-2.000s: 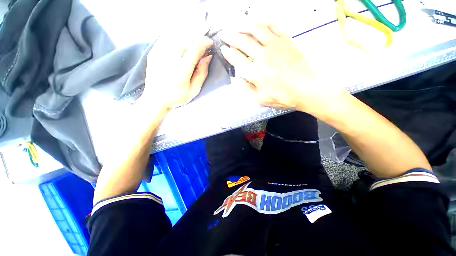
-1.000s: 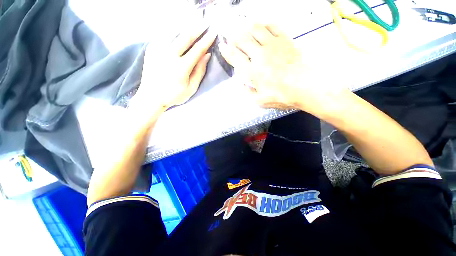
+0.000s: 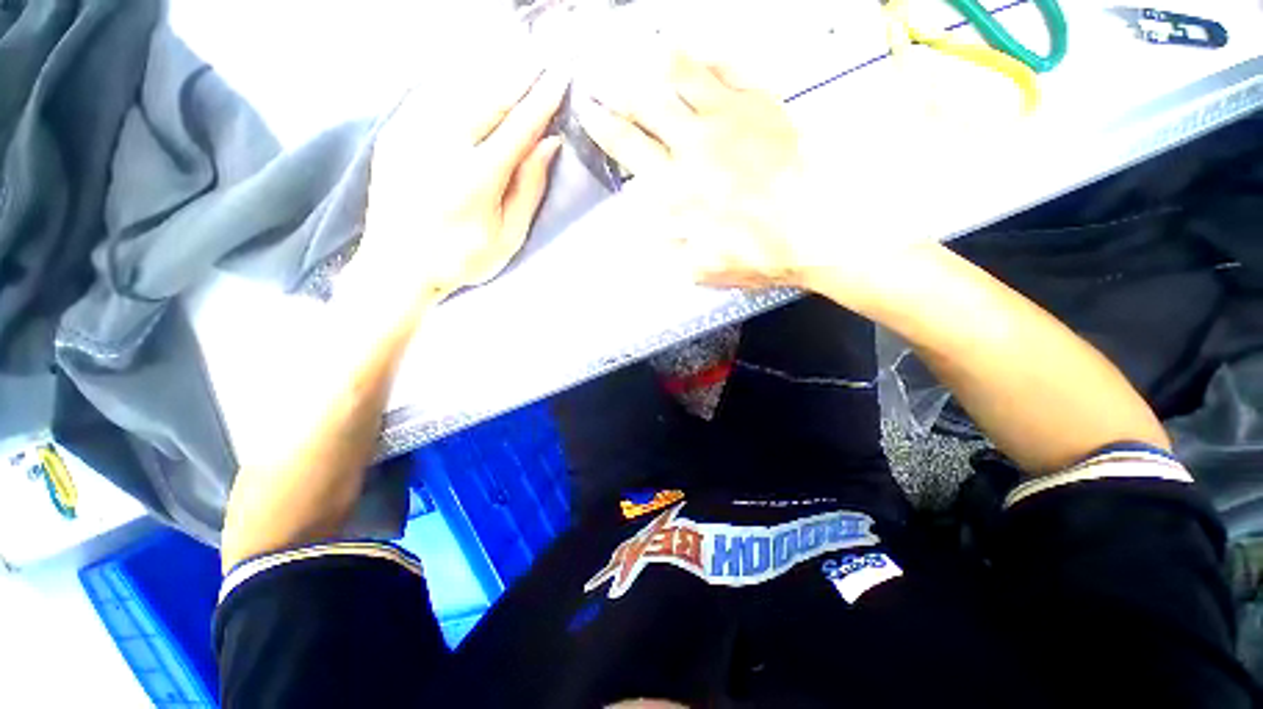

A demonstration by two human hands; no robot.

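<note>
The dark grey garment piece (image 3: 263, 208) drapes over the left of the white table, and a narrow part of it runs between my hands. My left hand (image 3: 464, 187) lies on the cloth, palm down, fingers pointing up and inward. My right hand (image 3: 720, 166) lies palm down just right of it, fingertips close to the left ones. Both hands press the cloth near the needle area, which is overexposed and partly hidden. Scissors with a green and a yellow handle loop (image 3: 1008, 58) lie at the upper right. Slim dark thread snips (image 3: 1177, 27) lie beyond them.
The white table's front edge (image 3: 554, 377) carries a ruler scale. Blue crates (image 3: 492, 478) stand below it at the left. Dark garments (image 3: 1108, 277) are heaped at the right. A yellow and green item (image 3: 58, 478) lies on a white surface at the far left.
The whole view has shifted, so table, scissors and cloth appear slightly further left. The strip of cloth between my hands has slid upward a little. My hands keep nearly the same pose.
</note>
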